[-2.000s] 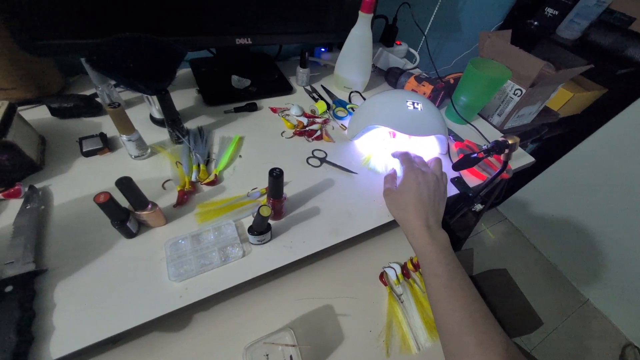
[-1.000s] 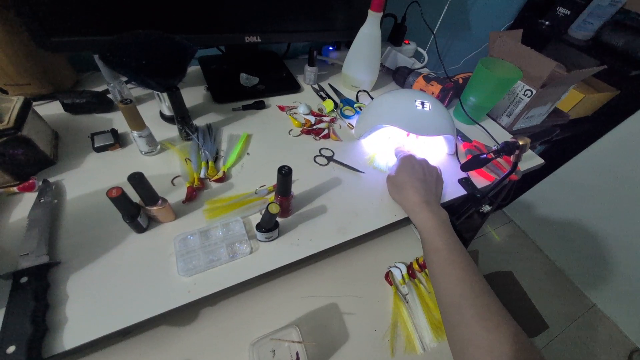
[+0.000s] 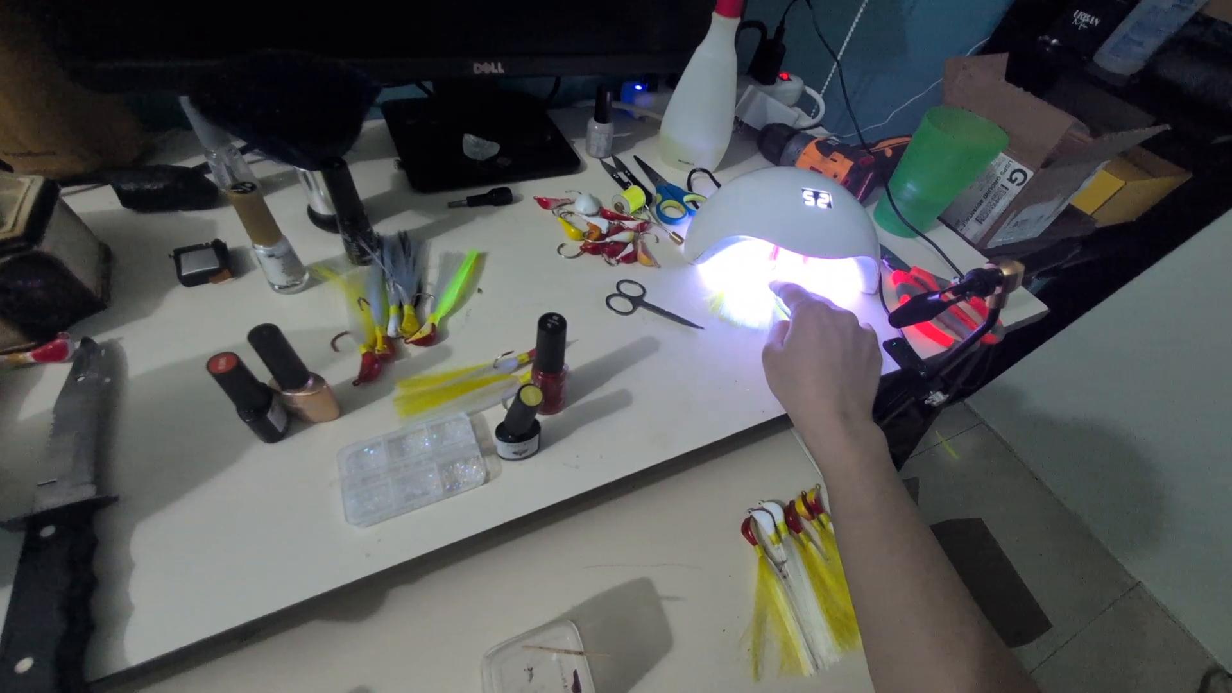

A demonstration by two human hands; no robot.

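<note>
My right hand (image 3: 826,361) is at the front opening of a lit white UV nail lamp (image 3: 784,214), its fingertips in the glare. A jig with yellow hair (image 3: 729,306) lies under the lamp by the fingertips; whether the fingers grip it is washed out by the light. My left hand is out of view. Small scissors (image 3: 654,304) lie left of the lamp. Dressed jigs (image 3: 462,383) rest behind a dark red polish bottle (image 3: 550,366) and a small black bottle (image 3: 520,423). Several finished yellow and white jigs (image 3: 794,577) lie on the lower surface beside my forearm.
A clear compartment box (image 3: 414,469) sits near the desk edge, and a large knife (image 3: 67,500) at the far left. Unhaired jig heads (image 3: 606,231), a white squeeze bottle (image 3: 700,96), a drill (image 3: 828,159) and a green cup (image 3: 938,173) stand behind. A clamp arm (image 3: 962,327) is right of my hand.
My right hand stays at the lamp's mouth; its fingers, spread two seconds ago, are now more bent, with the index finger pointing under the lamp.
</note>
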